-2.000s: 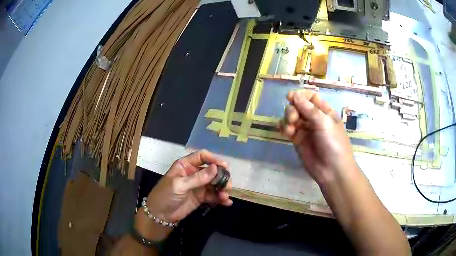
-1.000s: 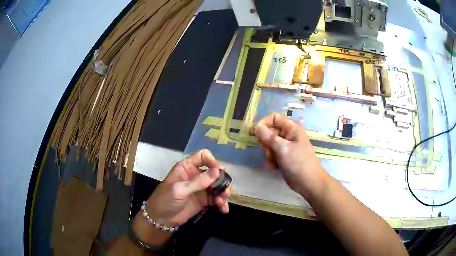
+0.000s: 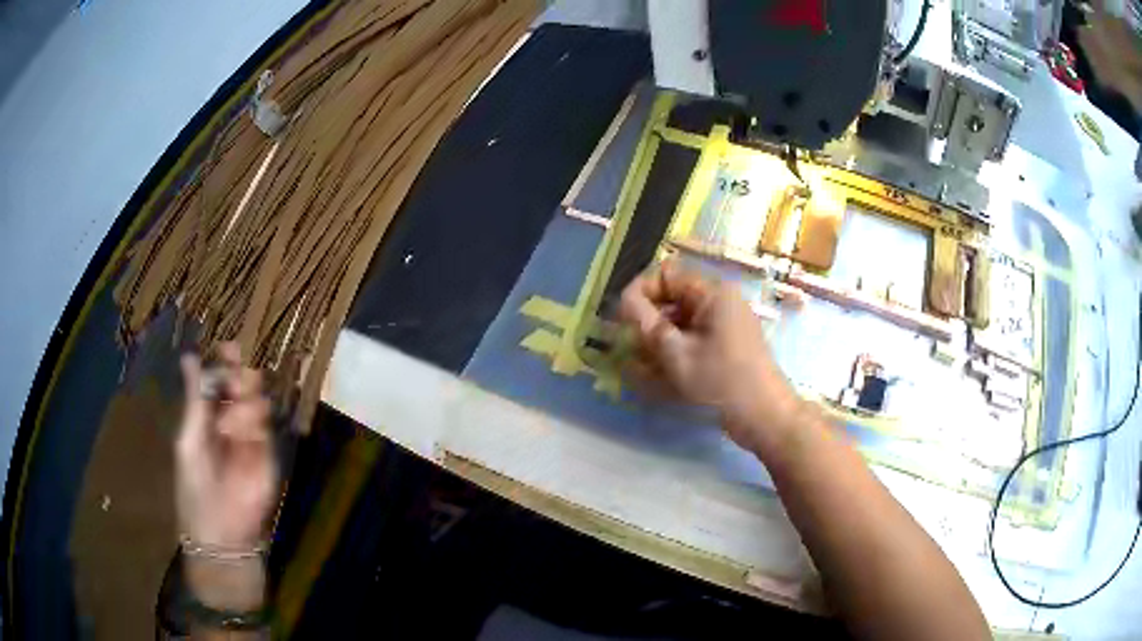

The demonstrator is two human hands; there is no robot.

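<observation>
My left hand (image 3: 228, 445) is blurred at the lower left, near the lower ends of the brown straps. A small greyish round thing, which looks like the bobbin case (image 3: 216, 383), is between its fingertips. My right hand (image 3: 695, 336) is above the left part of the taped template plate (image 3: 532, 394), with thumb and fingers pinched together. No thread can be made out at its fingertips. The clamp frame (image 3: 892, 198) with brown pads lies under the lit needle area of the machine head (image 3: 802, 75).
The strap pile (image 3: 338, 163) lies at the upper left, beside the black mat (image 3: 501, 188). A brown piece (image 3: 119, 482) is below it. A thin black cord (image 3: 998, 507) loops on the right of the table. Part of another hand or arm (image 3: 1112, 50) shows at the upper right edge.
My left hand has moved far left and a little up, away from the table's front edge. My right hand stays pinched over the plate. The view has turned and shifted, showing more of the machine head.
</observation>
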